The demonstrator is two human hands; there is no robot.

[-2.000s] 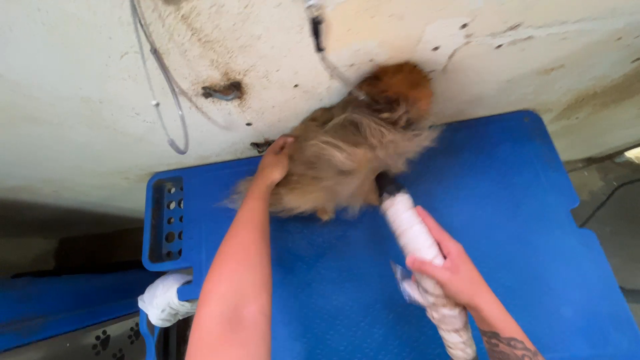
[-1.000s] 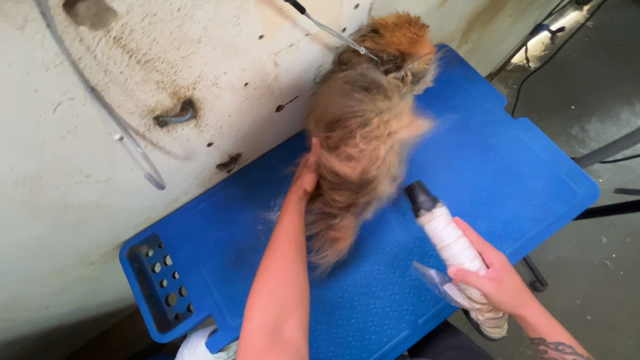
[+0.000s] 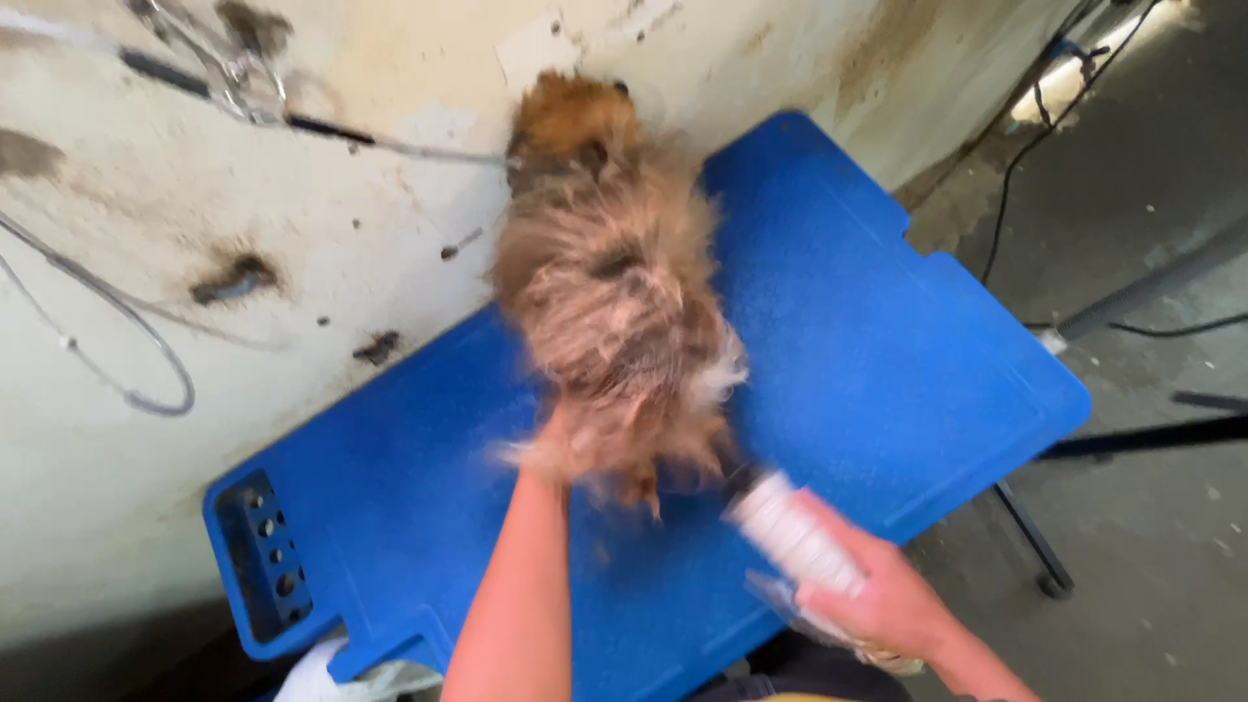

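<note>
A long-haired brown dog (image 3: 624,283) stands on a blue plastic grooming table (image 3: 877,341), its head towards the wall and its fur blown about. A thin cable tether (image 3: 429,151) runs from its neck to the left. My left hand (image 3: 556,439) is against the dog's rear left side, its fingers mostly hidden in the fur, so its hold cannot be told. My right hand (image 3: 873,575) grips a dryer hose wrapped in white tape (image 3: 795,526), its black nozzle (image 3: 743,483) close to the dog's rear.
A stained wall (image 3: 390,244) runs along the table's far side, with a looped cable (image 3: 175,380) hanging at the left. The table has a recessed holder with holes (image 3: 268,556). White cloth or plastic (image 3: 341,673) lies below it. Black metal legs (image 3: 1150,439) and cables (image 3: 1014,185) are at the right.
The dog's body has turned since two seconds ago, its rear now towards me. My left hand has moved to its rear. The hose nozzle remains near the dog. The view has shifted and tilted.
</note>
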